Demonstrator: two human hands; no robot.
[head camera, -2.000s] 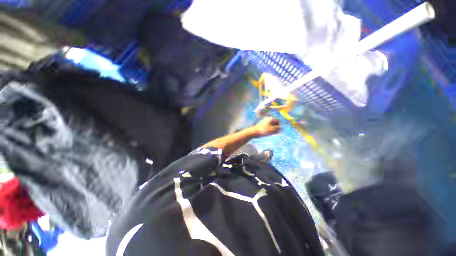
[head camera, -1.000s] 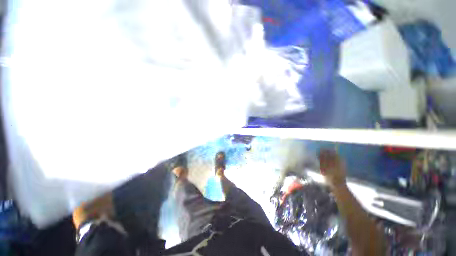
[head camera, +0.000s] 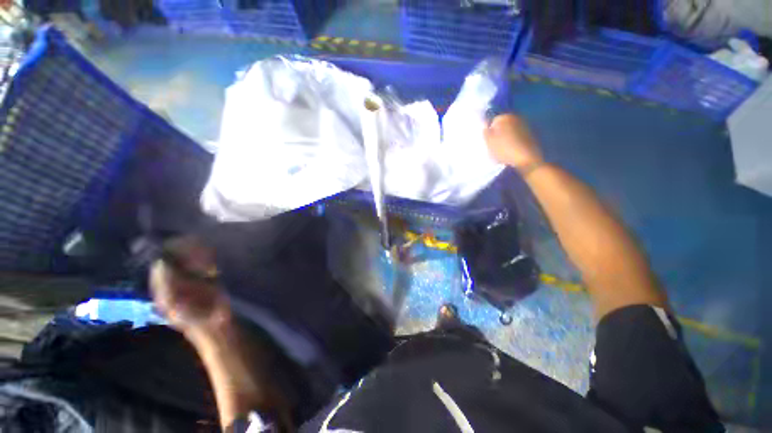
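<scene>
My right hand (head camera: 510, 142) is closed on the right end of the white stack of empty poly bags (head camera: 292, 139), which is draped over a blue plastic crate (head camera: 423, 211). My left hand (head camera: 188, 283) is blurred at the left, at the upper end of a dark garment (head camera: 288, 271) that hangs down beside my legs. The hand looks closed around its top, but the hanger hook is too blurred to make out. A pale pole (head camera: 375, 161) stands at the near side of the bag crate.
A large blue crate (head camera: 76, 144) is tilted at the left. More blue crates (head camera: 592, 59) line the far side. A glossy black bagged bundle (head camera: 498, 258) is by the crate's near right corner. Dark garments (head camera: 110, 364) are piled at the lower left.
The view has swung; the white bags no longer fill the left side. My right hand has moved from the lower right up to the bags. A dark garment now shows at my left hand.
</scene>
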